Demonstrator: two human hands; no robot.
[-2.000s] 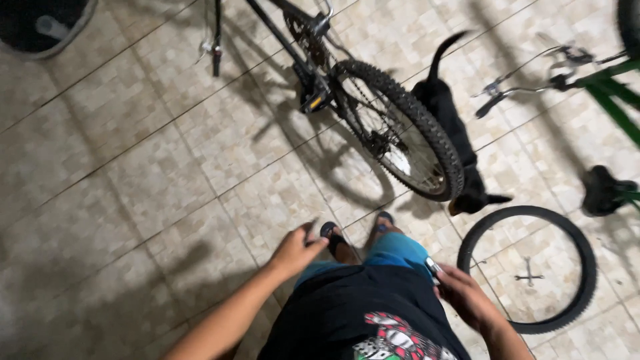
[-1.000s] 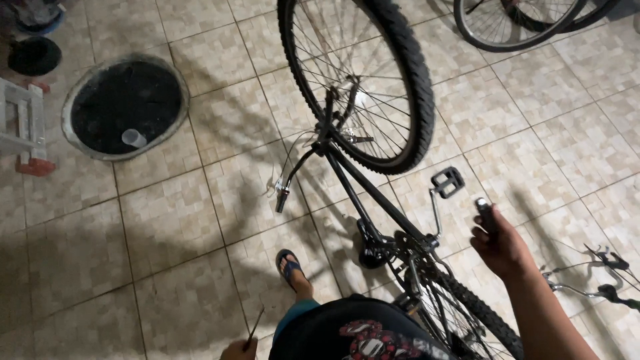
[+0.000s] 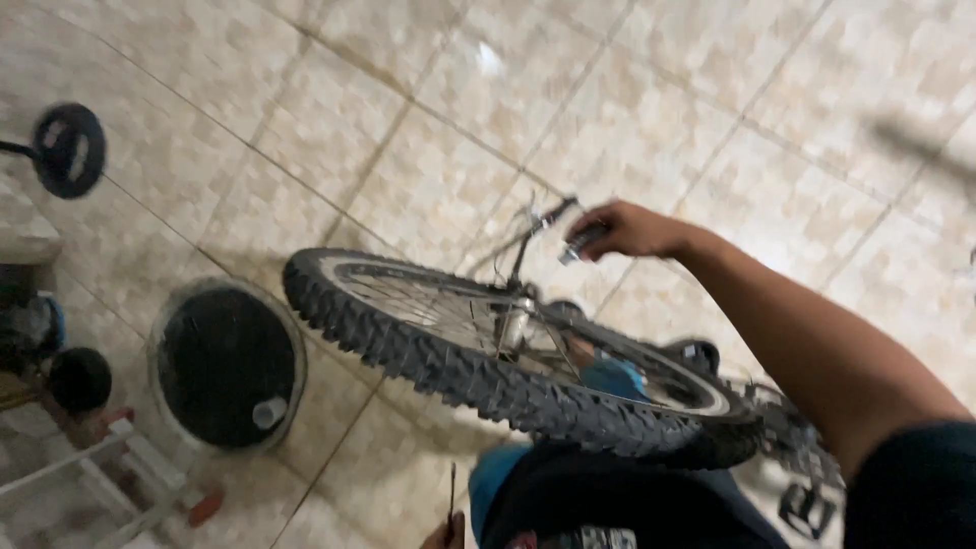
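My right hand (image 3: 621, 231) is closed around a small dark and silver tool (image 3: 581, 245), whose exact kind I cannot tell, above the bicycle's handlebar (image 3: 550, 217). At the bottom edge my left hand (image 3: 446, 534), mostly cut off, grips a thin dark rod-like tool (image 3: 453, 488) pointing up. Between my hands stretches the bicycle's knobby tire (image 3: 488, 396), with the spoked wheel and its silver hub (image 3: 518, 324) behind. A pedal (image 3: 806, 509) shows at the lower right.
A round tub (image 3: 156, 366) of dark liquid with a floating translucent cup (image 3: 269, 413) stands on the tiled floor at left. Below it is a ladder (image 3: 114, 473) with red feet. A dark round object (image 3: 69, 150) lies at the upper left, and a small black container (image 3: 79, 380) beside the tub.
The view has swung strongly from the bicycle's rear wheel to its knobby wheel near the handlebar. My right hand has come over the handlebar; both hands still hold their tools.
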